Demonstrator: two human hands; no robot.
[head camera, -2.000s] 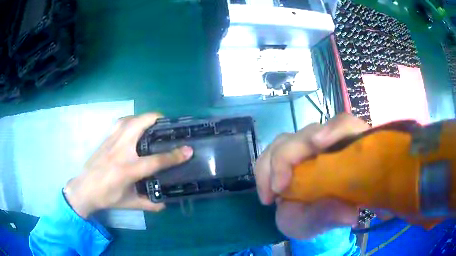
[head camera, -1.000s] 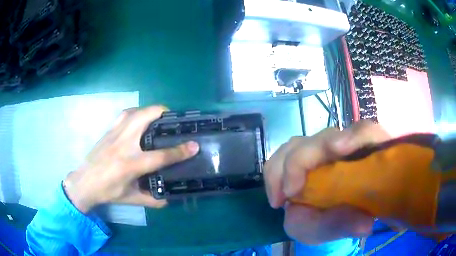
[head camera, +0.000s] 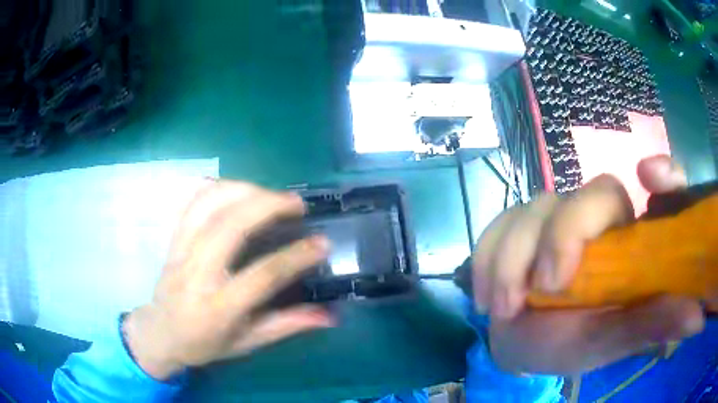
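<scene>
A black device housing (head camera: 358, 244) lies flat on the green bench, its shiny inner panel reflecting white light. My left hand (head camera: 236, 271), blurred, is spread over the housing's left half, thumb and fingers apart; whether it grips is not clear. My right hand (head camera: 575, 275) is wrapped around the orange electric screwdriver (head camera: 638, 256), right of the housing. Its thin bit (head camera: 435, 276) points left and meets or overlaps the housing's lower right edge. Any screw is too small to see.
A white screw feeder (head camera: 441, 47) stands beyond the housing, with thin black cables on its right. A red-edged board of small parts (head camera: 598, 79) is at upper right. A white sheet (head camera: 94, 236) lies at left. Dark stacked housings (head camera: 67, 79) are at upper left.
My left hand has moved right, farther over the housing. My right hand has changed its hold and moved right with the screwdriver, whose bit now shows at the housing's edge.
</scene>
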